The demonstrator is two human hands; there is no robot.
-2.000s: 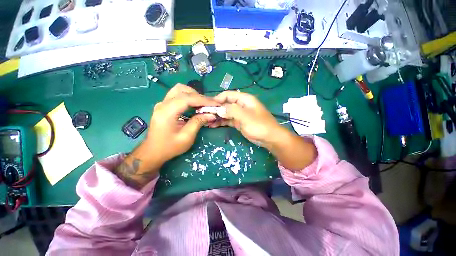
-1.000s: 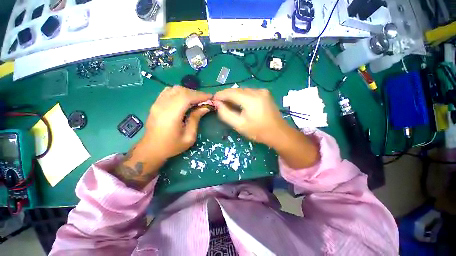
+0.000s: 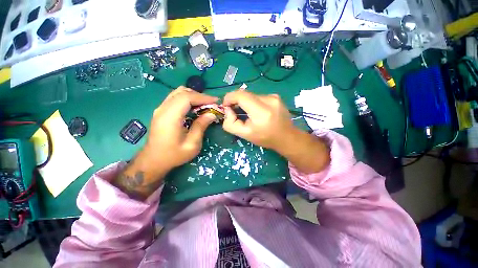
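My left hand (image 3: 175, 128) holds a small watch part (image 3: 210, 111) between thumb and fingers. The part shows a pinkish-white edge and a gold-yellow inside; the fingers hide most of it. My right hand (image 3: 257, 119) has its thumb and forefinger pinched together at the part's right edge. Whether the right fingertips grip a small piece there is too small to tell. Both hands are above the green mat (image 3: 110, 162), just beyond a scatter of white scraps (image 3: 241, 163).
Tweezers (image 3: 309, 114) lie on white paper (image 3: 321, 99) at right, beside a thick black tool (image 3: 373, 131). Two small black cases (image 3: 133, 131) and yellow paper (image 3: 63, 152) lie left, near a multimeter (image 3: 11, 170). Clear trays (image 3: 126, 75), a watch tray (image 3: 78, 31) and a blue bin (image 3: 249, 6) stand at the back.
The hands have parted slightly, and more of the part's gold-yellow inside shows between them. The bench items have shifted slightly left and up in the view.
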